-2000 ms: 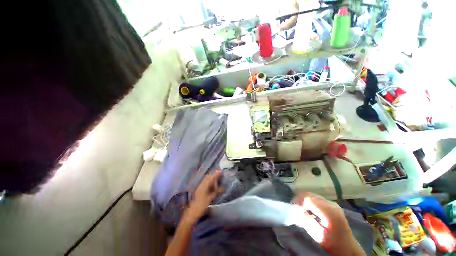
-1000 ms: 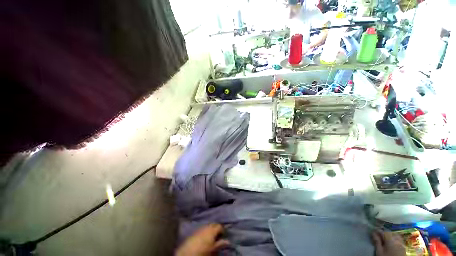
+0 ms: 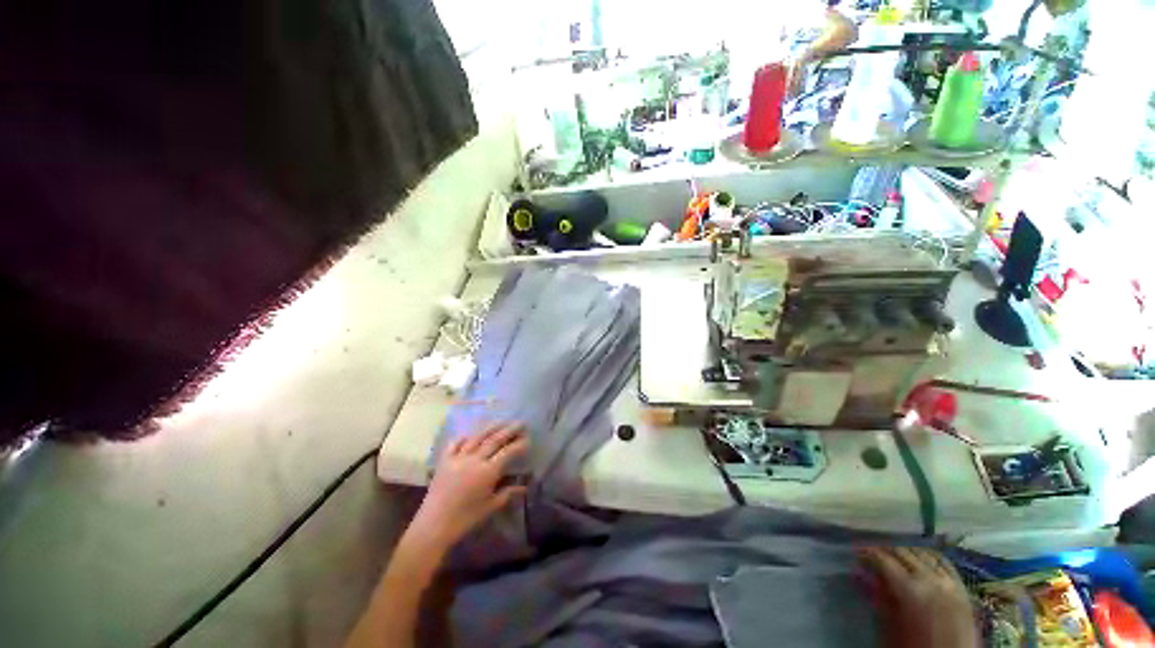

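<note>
Grey-blue garment pieces (image 3: 545,348) lie heaped on the table left of the overlock machine (image 3: 849,336) and run down over the front edge to my lap. My left hand (image 3: 475,475) lies on the heap's lower left part, fingers spread. My right hand (image 3: 918,595) is at the lower right on a flat grey panel (image 3: 785,605) over the lap cloth; its fingers are blurred and I cannot tell how firmly they hold it. The pale cloth plate (image 3: 674,342) is left of the needle area, with no cloth on it.
Thread cones, one red (image 3: 765,112) and one green (image 3: 959,104), stand behind. Black cones (image 3: 557,220) lie in the thread tray. A black stand (image 3: 1013,285) is right of the machine. A tool recess (image 3: 1032,471) and bright bags (image 3: 1058,608) are at right. Dark cloth (image 3: 215,190) hangs upper left.
My left hand has moved up from the lap cloth onto the heap on the table. My right hand has shifted left over the grey panel. The view has shifted slightly.
</note>
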